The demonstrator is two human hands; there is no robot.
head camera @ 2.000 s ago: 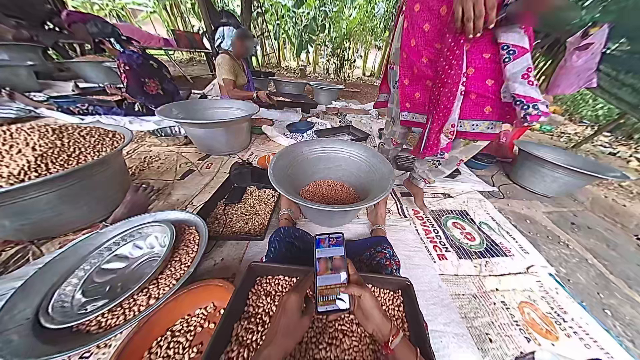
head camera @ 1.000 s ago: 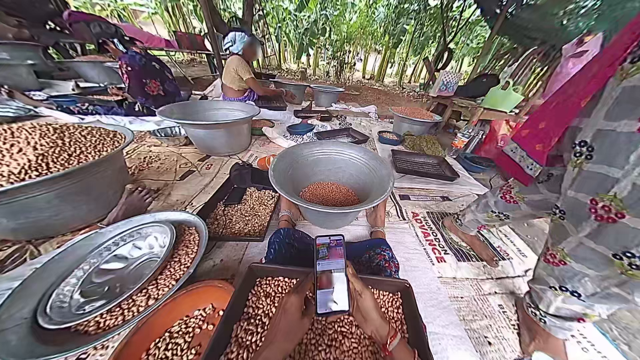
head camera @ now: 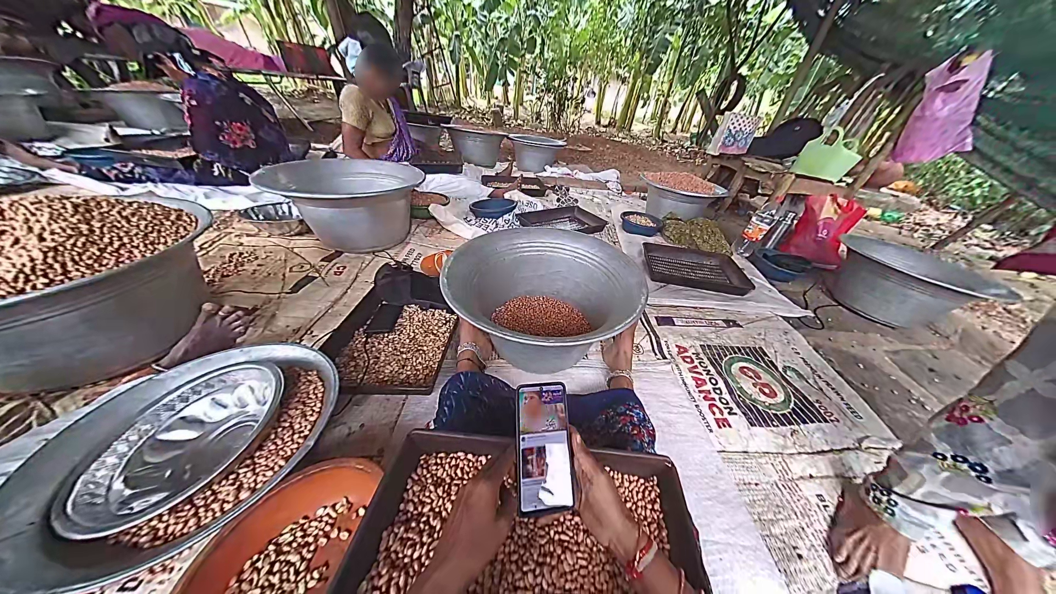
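A smartphone (head camera: 544, 450) with a lit screen is held upright between my left hand (head camera: 478, 516) on its left edge and my right hand (head camera: 606, 499) on its right edge. Under both hands lies a dark rectangular tray (head camera: 685, 528) full of brown nuts or seeds (head camera: 421, 503). Beyond the phone, between the wearer's feet, stands a wide metal basin (head camera: 470, 289) holding small reddish-brown kernels (head camera: 540, 316). An orange bowl (head camera: 351, 474) with more nuts is left of the tray.
At left are a large metal basin (head camera: 107, 326) heaped with nuts and another with a metal plate (head camera: 190, 437) in it. A second tray (head camera: 334, 338) holds pale pieces. One person's feet (head camera: 858, 528) stand at right; a seated person (head camera: 363, 115) is farther back.
The standing person has moved from the centre right to the right edge, uncovering trays, bags and a basin behind. The phone's screen content has changed; both hands still hold it.
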